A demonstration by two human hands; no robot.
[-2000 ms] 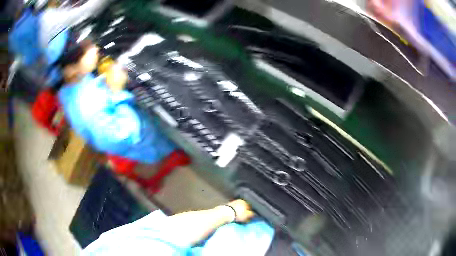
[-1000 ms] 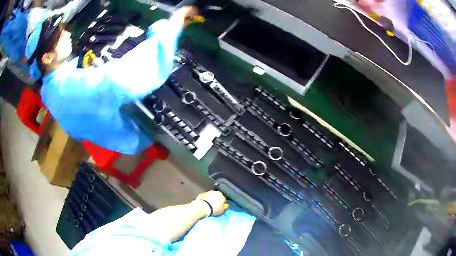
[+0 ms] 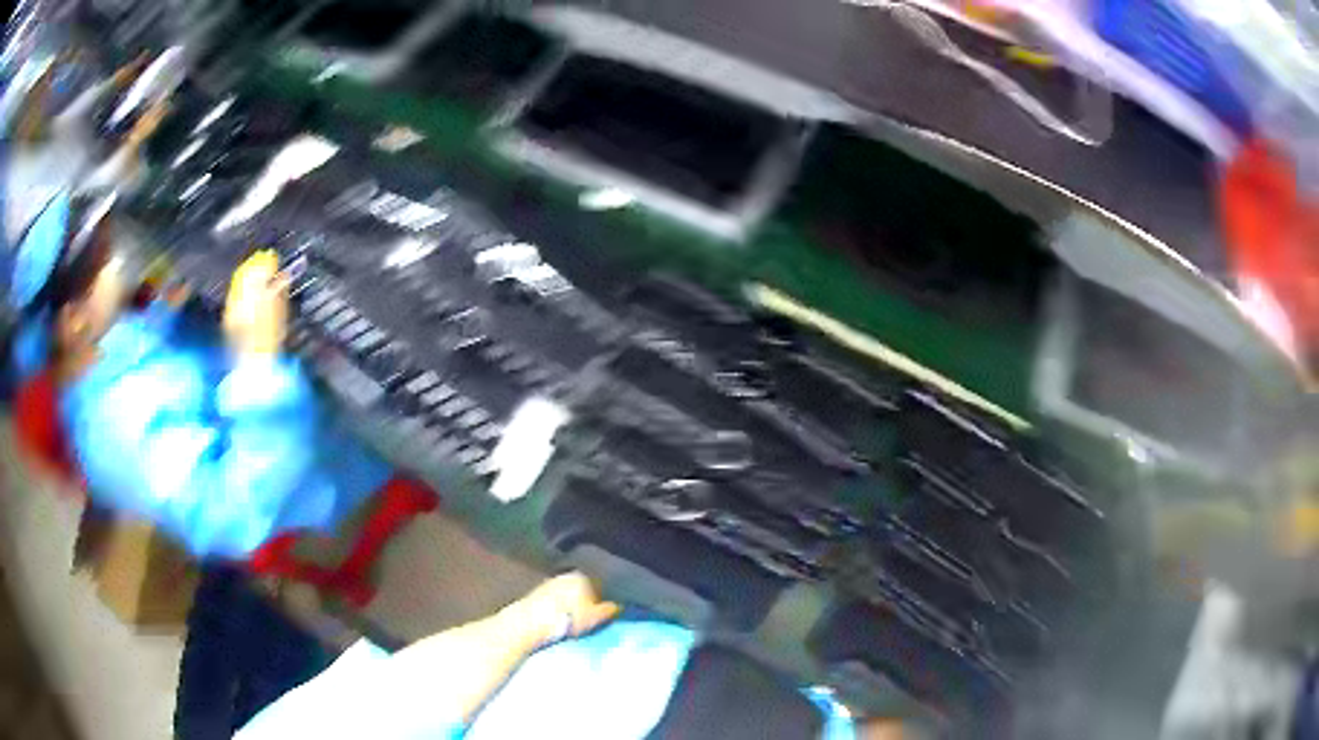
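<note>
The picture is blurred. My left hand [image 3: 576, 600] is at the bottom centre, by the near bench edge; its fingers are too blurred to read. A skin-coloured patch beside a light blue cuff, probably my right hand [image 3: 885, 729], is cut off by the bottom edge. Long black control panels with chrome rings [image 3: 680, 499] lie slanting in columns beyond my left hand, not touched by it. A broad dark rear housing [image 3: 629, 547] lies nearest that hand. A white card [image 3: 528, 450] lies among the panels.
A blue-smocked worker [image 3: 195, 419] sits at the left, one hand over the bench, near a red stool [image 3: 369, 547]. A grey-rimmed black tray [image 3: 741, 220] and a pale strip [image 3: 890, 356] lie at the far side. Another grey-rimmed shape [image 3: 1063, 347] is at right.
The view has swung, shifting the bench leftward. The neighbouring worker's arm, stretched toward the far tray one second ago, is drawn back. My left hand stays by the near bench edge.
</note>
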